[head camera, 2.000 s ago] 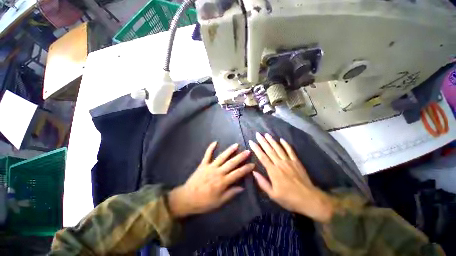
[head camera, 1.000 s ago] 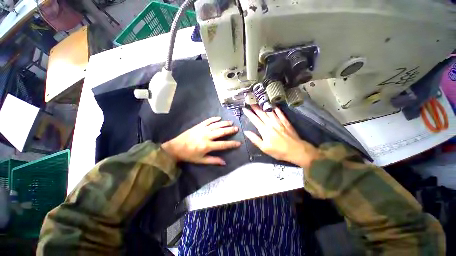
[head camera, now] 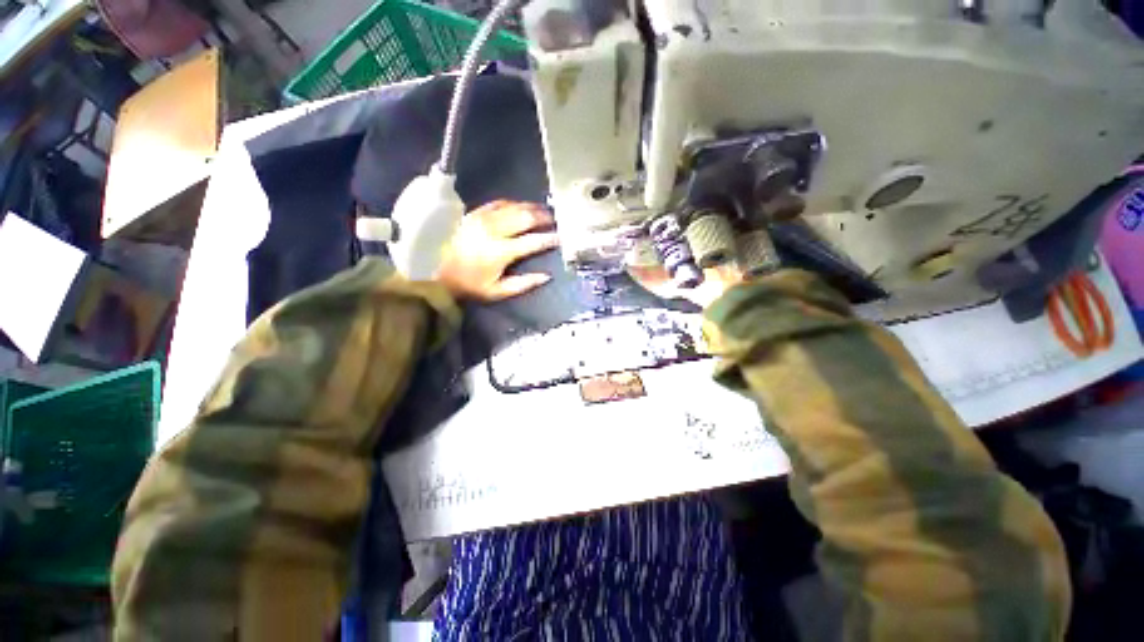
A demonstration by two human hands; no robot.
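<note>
The dark garment piece [head camera: 301, 238] lies on the white machine table, left of and behind the needle area [head camera: 600, 270] of the cream sewing machine [head camera: 753, 75]. My left hand [head camera: 496, 251] lies flat on the cloth with fingers apart, left of the needle and partly behind the lamp head. My right hand [head camera: 684, 282] is at the right of the needle, mostly hidden by the tension knobs and my sleeve, so its fingers cannot be made out. The metal plates [head camera: 615, 345] show in front of the needle.
The white lamp head [head camera: 427, 226] hangs left of the needle. Ruler markings run along the table's front edge [head camera: 565, 483]. Orange scissor handles [head camera: 1079, 314] lie at the right end. Green crates stand at the back [head camera: 402, 44] and lower left [head camera: 88, 477]. A striped apron [head camera: 596, 577] covers my lap.
The cloth and both hands have moved away from me toward the back of the machine. The metal plates and more of the table's front are uncovered. The right hand has become mostly hidden.
</note>
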